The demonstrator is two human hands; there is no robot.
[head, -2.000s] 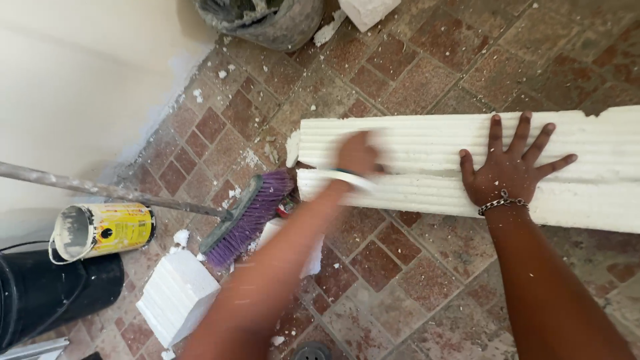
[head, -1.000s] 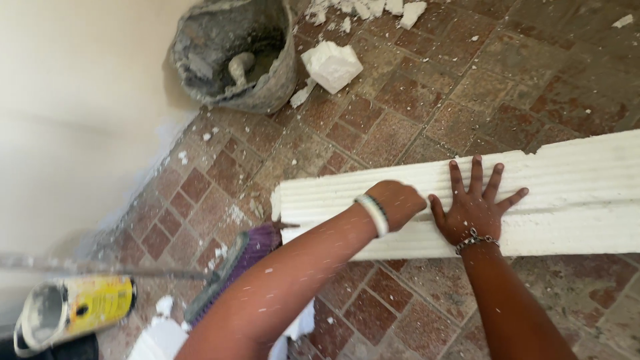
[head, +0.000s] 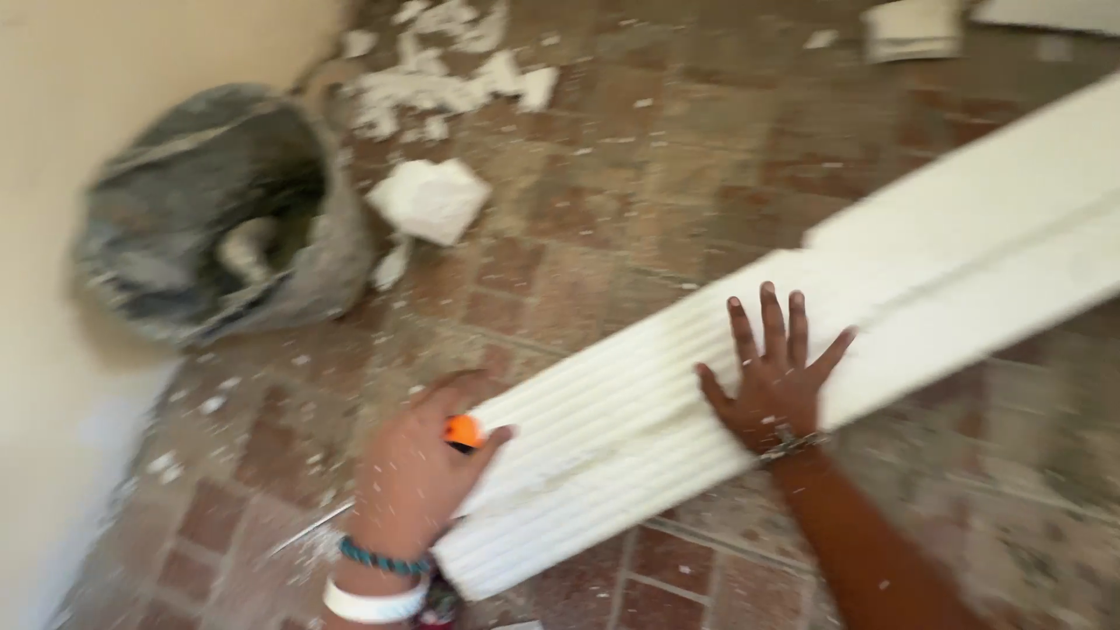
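Note:
A long white foam panel (head: 612, 402), grooved over its lower-left part, lies slantwise on the tiled floor. At its left end my left hand (head: 416, 464) is curled around an orange-and-black handled tool (head: 464, 432); a thin metal shaft (head: 311, 529) shows at the lower left of the hand. Most of the handle is hidden by the fingers. Pressed flat on top of the panel, my right hand (head: 774, 385) has its fingers spread and holds nothing. A notch marks the panel's upper edge above that hand, and a lengthwise seam runs along its surface.
By the wall on the left stands a dirty grey bucket (head: 341, 254) with something pale inside. A white foam chunk (head: 433, 199) is beside it, with broken foam scraps (head: 437, 83) beyond. Another white block (head: 913, 31) lies at the top right. White crumbs dot the tiles.
My left hand has moved from over the panel to its left end, and the tool's orange end now shows. My right hand remains on the panel. The view has shifted, leaving the yellow bucket outside.

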